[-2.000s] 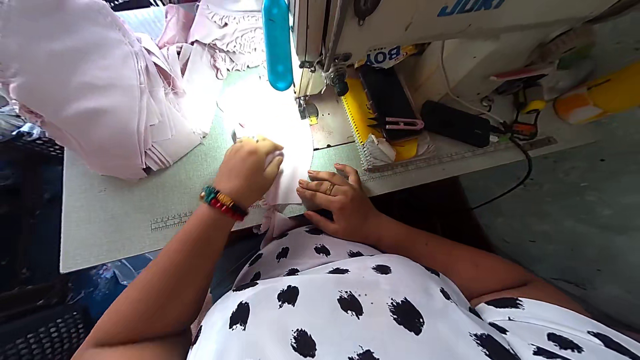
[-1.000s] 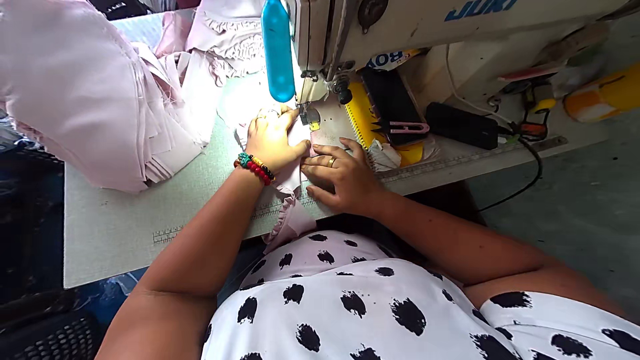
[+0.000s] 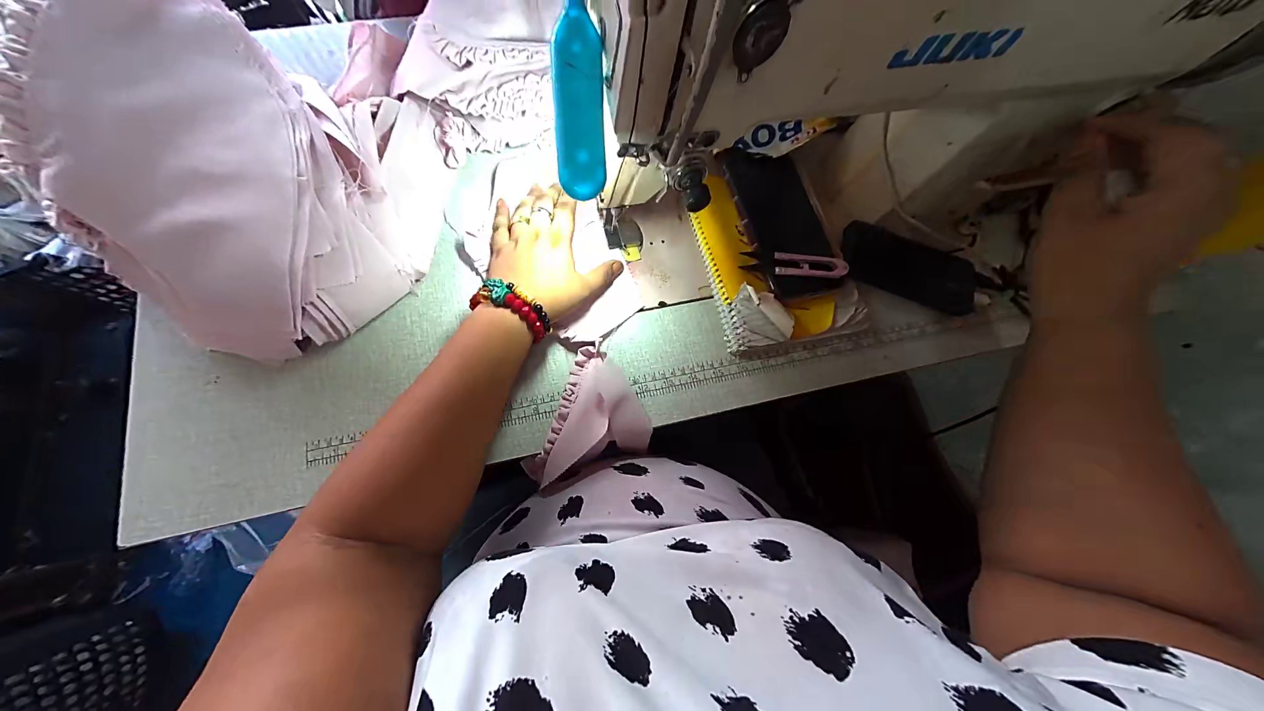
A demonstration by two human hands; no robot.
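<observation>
My left hand [image 3: 543, 259], with a beaded bracelet at the wrist, lies flat with spread fingers on a pale pink fabric piece [image 3: 607, 314] beside the presser foot [image 3: 623, 233] of a sewing machine [image 3: 839, 59]. A gathered pink strip [image 3: 591, 410] hangs from this piece over the table's front edge. My right hand [image 3: 1136, 197] is raised at the far right, by the machine's right end. It is blurred, and whether it holds anything cannot be told.
Stacked pink fabric panels [image 3: 188, 178] cover the table's left part. A turquoise object [image 3: 579, 104] hangs by the needle area. Right of the foot lie a yellow spiral-bound item [image 3: 726, 252], pink-handled thread snips [image 3: 810, 265] and a black case [image 3: 908, 267]. A printed ruler scale [image 3: 691, 377] runs along the table front.
My right hand has left the fabric near the presser foot and moved far right to the machine's end. My left hand has moved forward since the earliest frame and now lies flat on the fabric.
</observation>
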